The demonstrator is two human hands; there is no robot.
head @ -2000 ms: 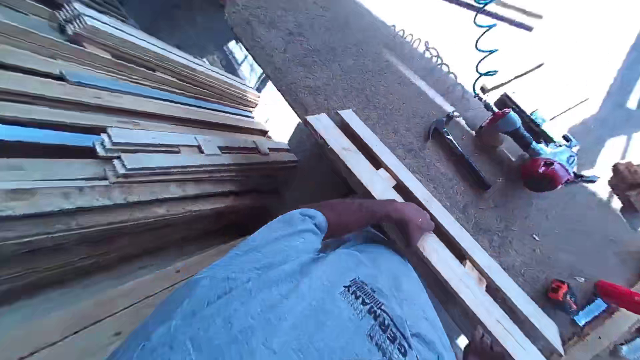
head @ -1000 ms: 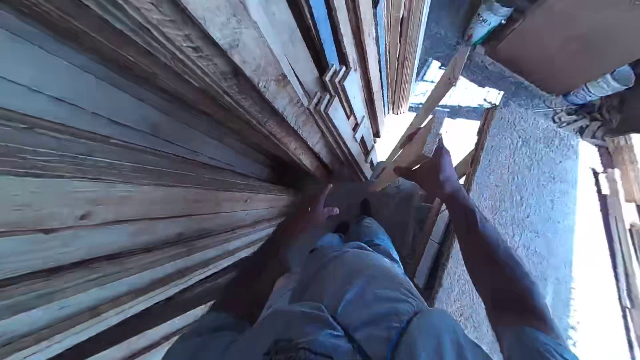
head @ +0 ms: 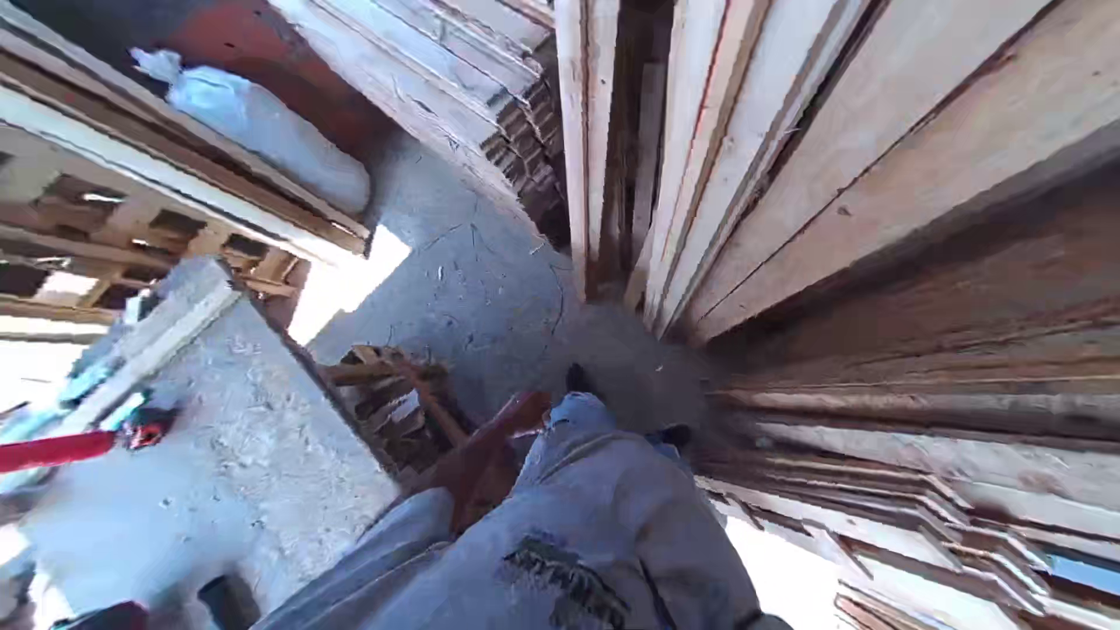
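My left hand (head: 525, 409) hangs low near my knee, beside the workbench; it is blurred, and whether it holds anything cannot be told. My left forearm reaches down past the edge of the pale workbench top (head: 280, 455). Wood offcuts (head: 407, 407) lie between the bench and that forearm. On the bench are a tool with a red handle (head: 61, 451) and a light wooden strip (head: 157, 350). My right hand is out of view.
Long boards (head: 875, 201) are stacked close on the right, with notched pieces (head: 945, 534) lower down. More stacked boards (head: 437, 70) stand ahead. A filled white sack (head: 271, 131) lies at the upper left, beyond the grey floor (head: 455, 271). A pallet-like wooden frame (head: 122, 219) is at the left.
The view has swung round strongly. My right hand, seen at a wooden piece a second ago, has left the view. My left hand, seen then with fingers spread, is now low by my leg.
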